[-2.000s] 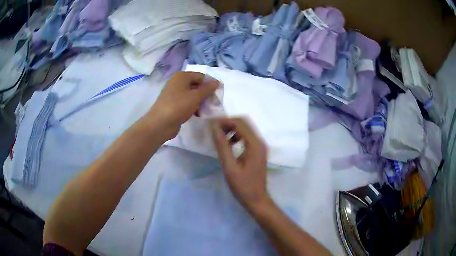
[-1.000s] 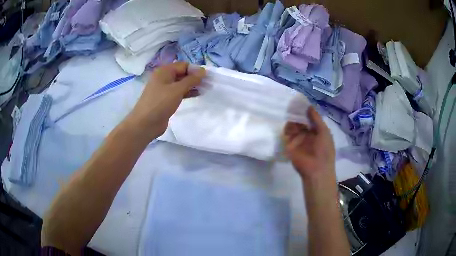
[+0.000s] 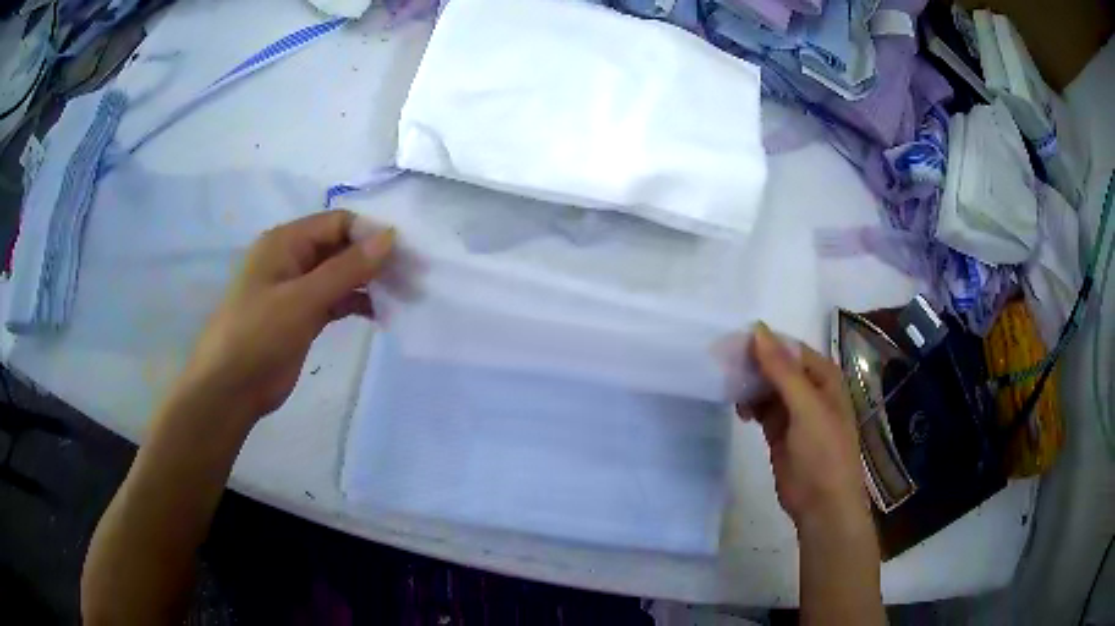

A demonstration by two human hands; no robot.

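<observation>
My left hand [image 3: 312, 287] and my right hand [image 3: 801, 410] are bare and pinch the two ends of a thin white see-through interlining sheet [image 3: 563, 324]. The sheet is stretched between them above the far part of the pale blue fabric stack [image 3: 538, 459]. I cannot tell whether it touches the stack. The bright white interlining stack [image 3: 581, 110] lies just behind the sheet.
The iron [image 3: 911, 404] rests on a brown pad at right, beside a yellow-orange bundle [image 3: 1025, 385]. A folded blue bundle [image 3: 64, 214] lies far left, a striped strip [image 3: 281, 51] at back left. Tied bundles [image 3: 844, 110] and white bundles [image 3: 993, 184] lie at back right.
Both hands have brought the thin sheet from over the white stack towards me, over the blue stack. Earlier the hands were close together at the white stack. The view has tilted down.
</observation>
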